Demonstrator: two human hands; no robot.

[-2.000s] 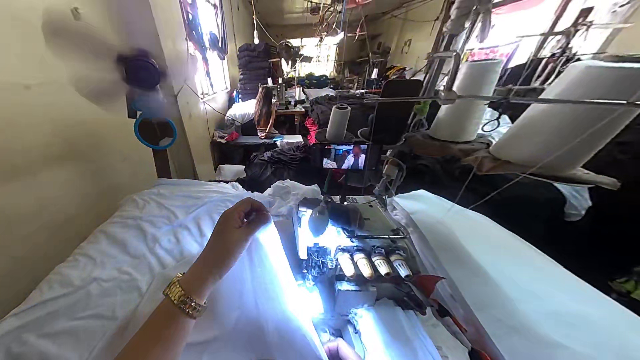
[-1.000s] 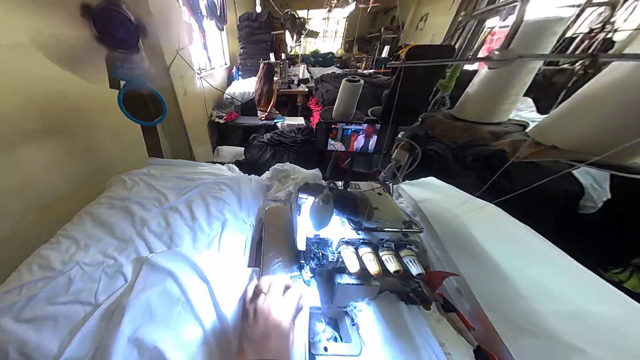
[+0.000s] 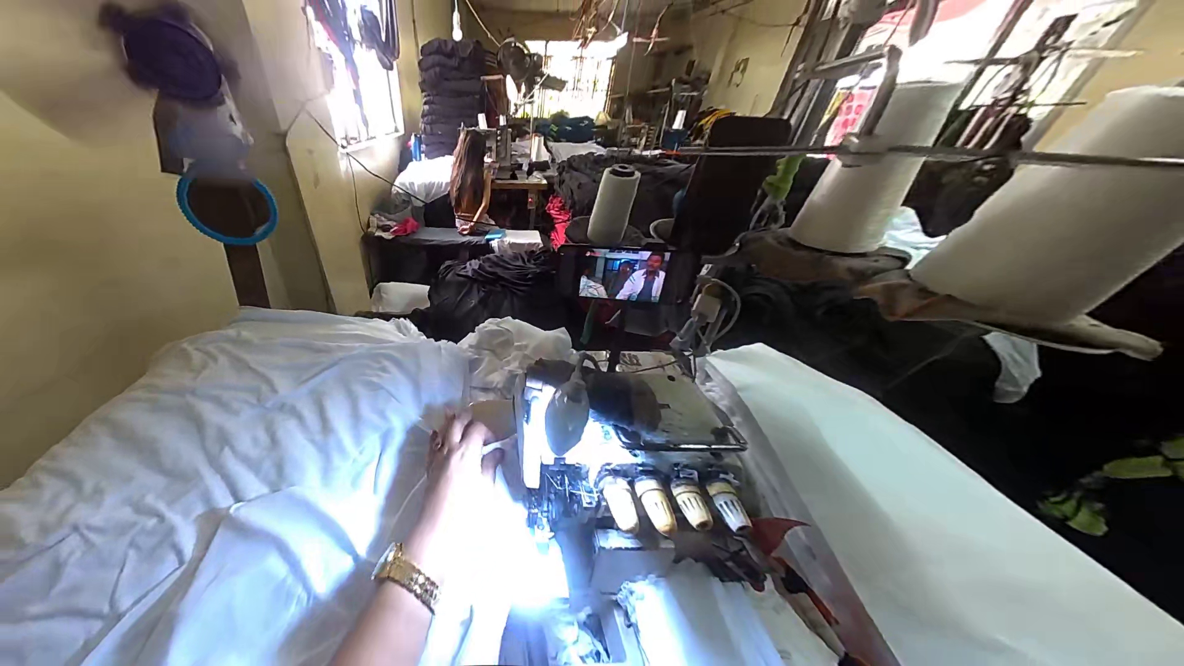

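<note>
My left hand [image 3: 460,446], with a gold watch [image 3: 407,575] on its wrist, rests on white fabric [image 3: 305,416] just left of the sewing machine's head; whether its fingers pinch the cloth is unclear in the glare. The overlock sewing machine [image 3: 647,402] has a lit lamp and several cream tension dials [image 3: 655,504] on its front. More white cloth [image 3: 698,615] lies gathered at the machine's lower front. My right hand is out of view.
Large white thread cones [image 3: 874,166] stand at the upper right, and a smaller cone [image 3: 613,203] behind the machine. A phone [image 3: 622,275] shows a video. White cloth [image 3: 888,462] covers the right side. A wall fan [image 3: 176,55] hangs at left. Another person [image 3: 470,180] sits farther back.
My left hand has moved away from me along the machine's left side, from its lower position one second ago. A right hand's fingers, seen low two seconds ago, are out of view.
</note>
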